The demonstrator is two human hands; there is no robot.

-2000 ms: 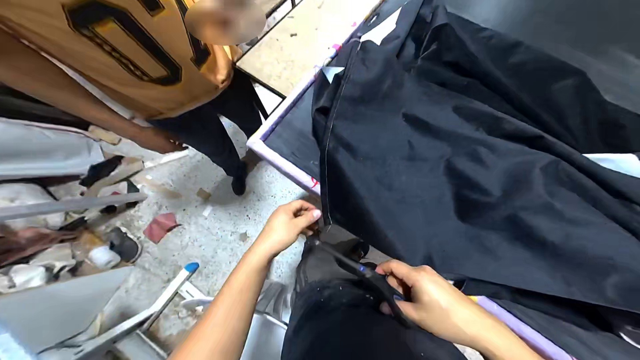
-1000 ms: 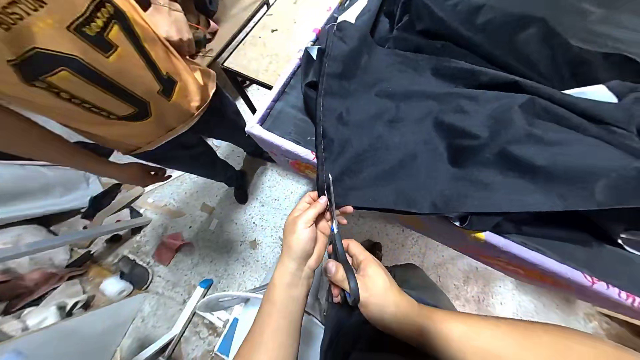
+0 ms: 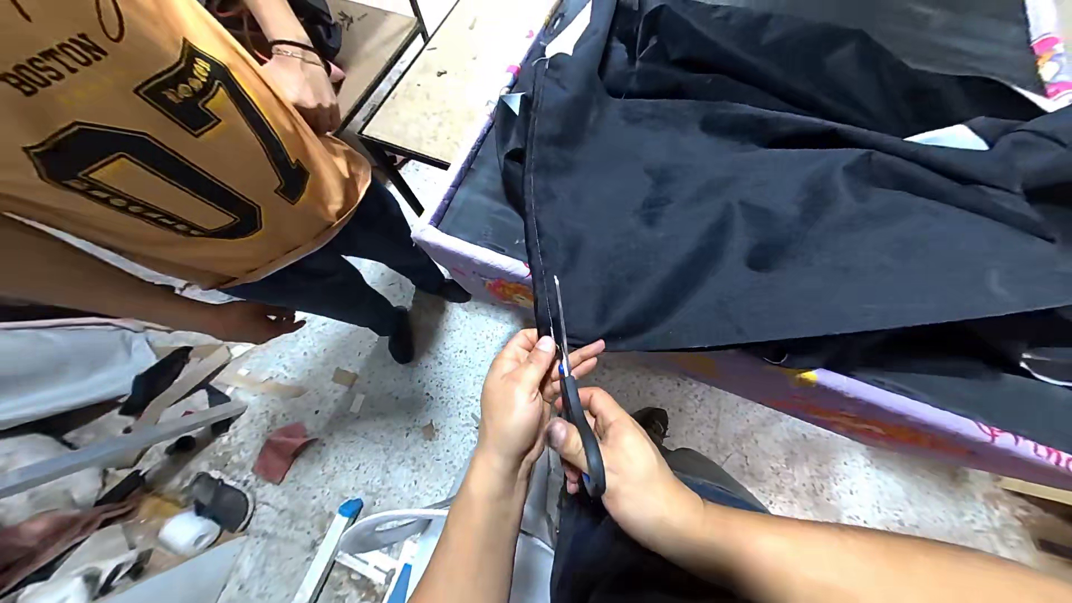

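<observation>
Black fabric [image 3: 712, 226] lies in loose folds over a padded, purple-edged upholstered base [image 3: 494, 260], with a seamed edge running down towards me. My left hand [image 3: 523, 389] pinches that seamed edge between thumb and fingers. Dark-handled scissors [image 3: 578, 419] are in my right hand [image 3: 624, 461], their blades pointing up along the seam, just beside my left fingertips. Whether the blades are parted is hard to tell. A strip of the fabric hangs below my hands.
A person in a gold jersey [image 3: 176, 159] stands at the left, near a wooden-topped table [image 3: 427, 92]. Fabric scraps and a white roll [image 3: 189, 533] litter the floor at lower left. A white plastic chair [image 3: 394, 528] stands by my left forearm.
Two seconds ago my hands were farther apart; now they are close together at the seam. The scissors, earlier pointing up-left, now point up along the fabric edge. The person's upper hand has come into view.
</observation>
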